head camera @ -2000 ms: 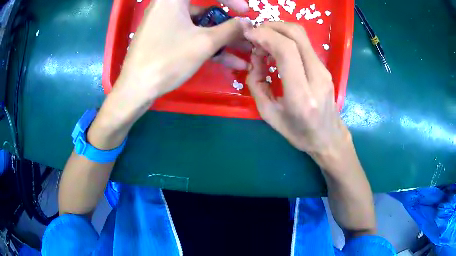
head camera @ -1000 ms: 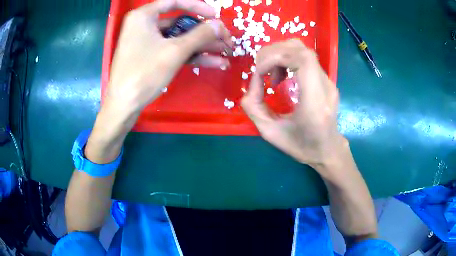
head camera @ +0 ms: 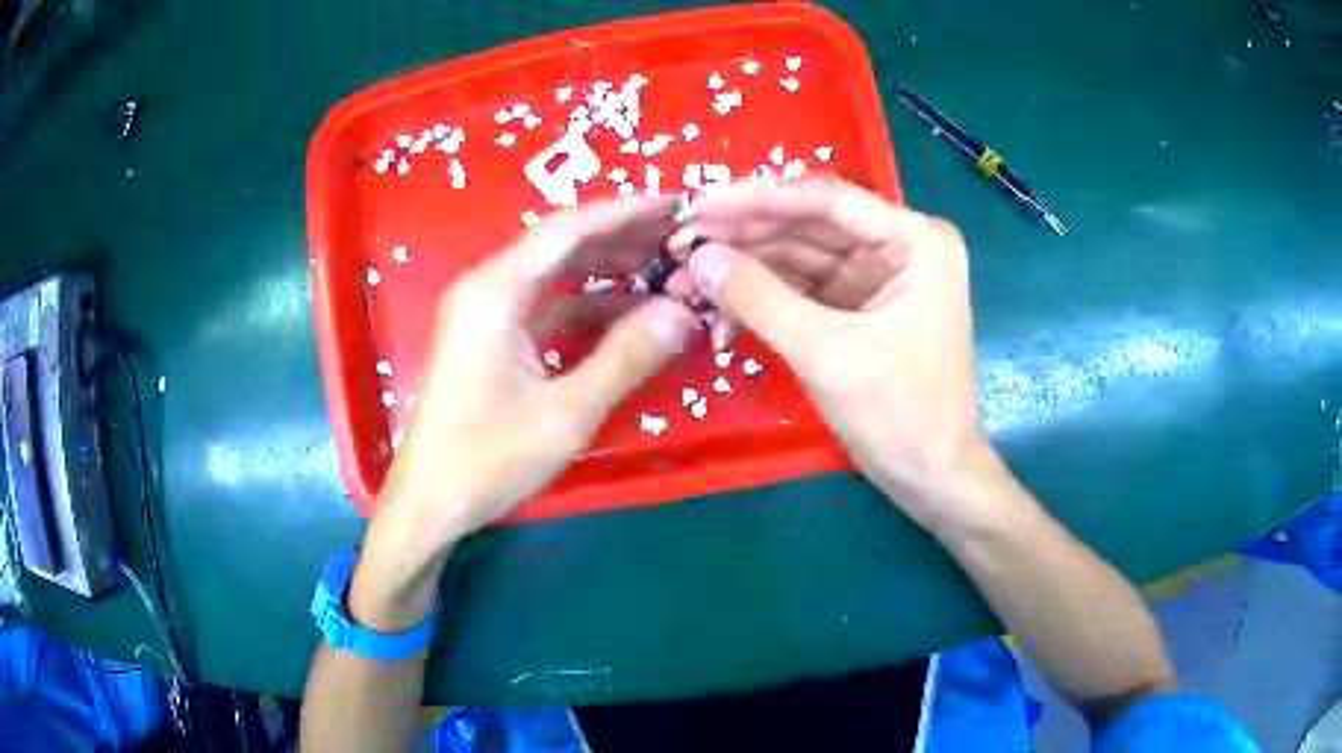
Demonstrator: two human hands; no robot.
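My left hand (head camera: 515, 353) and my right hand (head camera: 868, 324) meet over the red tray (head camera: 336, 294). Between their fingertips is a small dark piece of the black housing (head camera: 662, 274); most of it is hidden by the fingers and blurred. Both thumbs point inward and almost touch. Many small white parts (head camera: 427, 141) lie scattered in the tray, behind and below my hands. A larger white piece with an opening (head camera: 562, 166) lies among them. I cannot tell whether a white part is pinched in my right fingertips.
A thin black tool with a yellow band (head camera: 986, 159) lies right of the tray on the green table (head camera: 1177, 265). A grey box-shaped device (head camera: 56, 441) with cables stands at the left edge. A small dark item (head camera: 127, 118) lies at the upper left.
The view has shifted, so the whole tray and the grey device show more. My right hand has come in to meet my left at the black housing.
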